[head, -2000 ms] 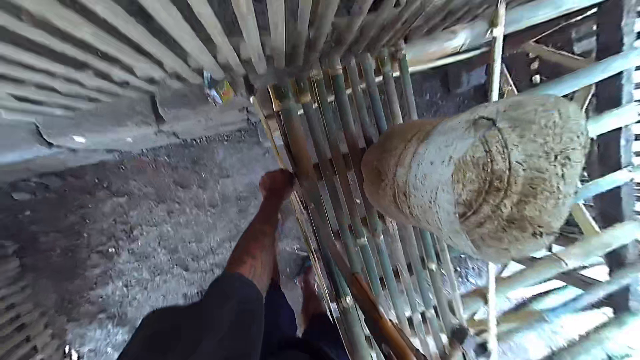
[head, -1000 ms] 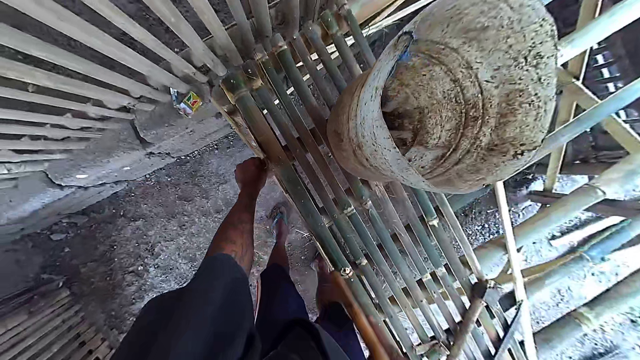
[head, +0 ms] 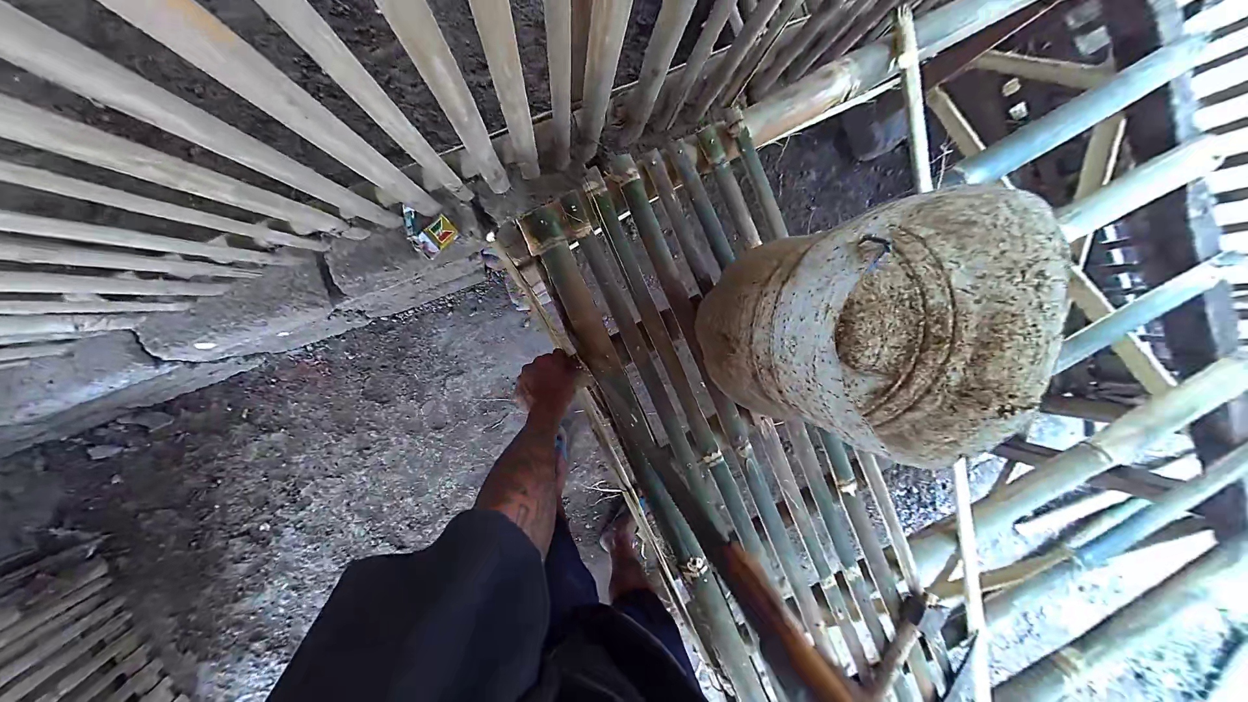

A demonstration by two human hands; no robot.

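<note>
My left hand has its fingers curled on the long edge of a bamboo-slat platform. My right hand is out of view. A long tool, with a smooth brown, wood-like part and a darker narrow part, lies along the slats at the lower centre. It extends past the bottom edge. Right of my left hand, a pale bucket-like container, caked with brown dirt, is over the slats. A small blue cord or wire shows on its side.
A bamboo slat fence and a cracked concrete ledge border the upper left. A small colourful packet lies on the ledge. Bamboo rails cross at the right. My feet and legs are over the dirt floor.
The view has shifted clearly since one second ago. My left hand stays at the platform's edge, and the container stays over the slats.
</note>
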